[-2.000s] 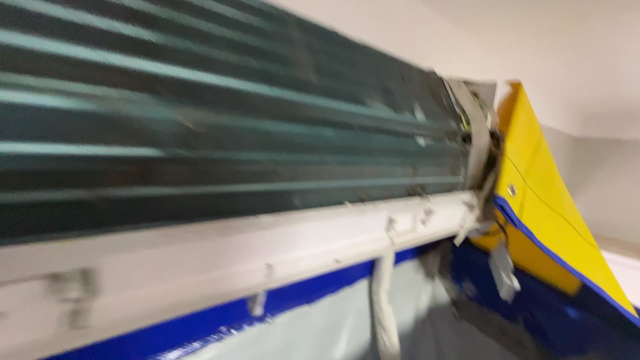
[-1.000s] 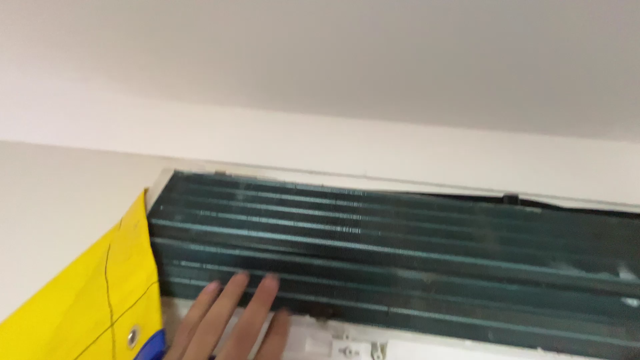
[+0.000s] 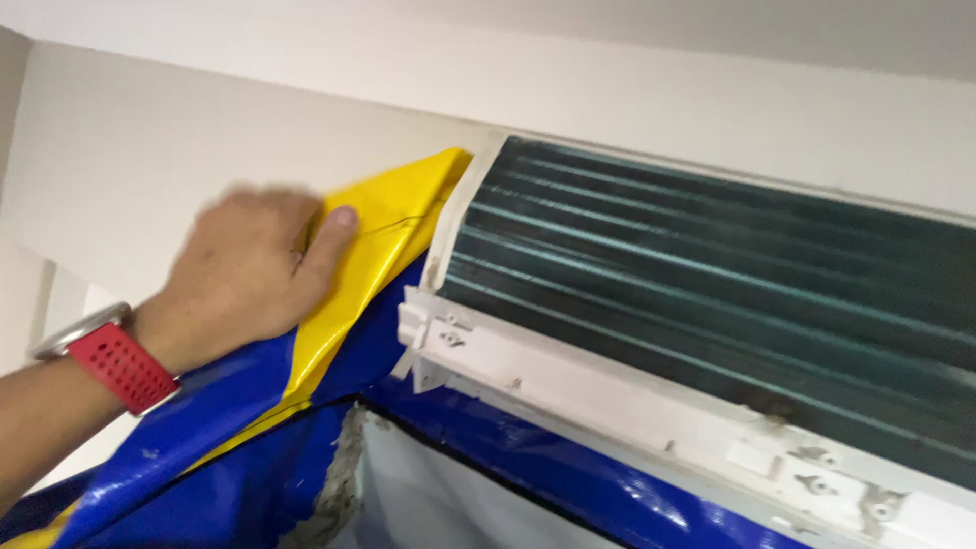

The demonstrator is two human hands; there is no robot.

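Observation:
My left hand (image 3: 255, 263), with a watch on a red perforated strap (image 3: 126, 370) at the wrist, is closed on the yellow flap (image 3: 389, 198) of a plastic cover sheet. Its thumb lies over the yellow face, while the fingers are blurred and partly hidden. The sheet's blue part (image 3: 221, 381) hangs below and behind the forearm. Right of the flap is the dark finned coil (image 3: 686, 274) of a wall-mounted air conditioner, with its cover off. A white plastic housing ledge (image 3: 579, 374) runs under the coil. My right hand is out of view.
The unit sits high on a pale wall (image 3: 183, 130), close under the ceiling (image 3: 762, 38). Beneath the ledge, a blue band (image 3: 534, 450) of the sheet borders a grey-white sheet panel (image 3: 435, 488) with a dirty, crusted edge. Clips and screw holes show along the ledge.
One second ago a hand was in front of the lower coil; now my left hand grips the yellow flap left of the unit. The view has swung from the unit's right end to its left end.

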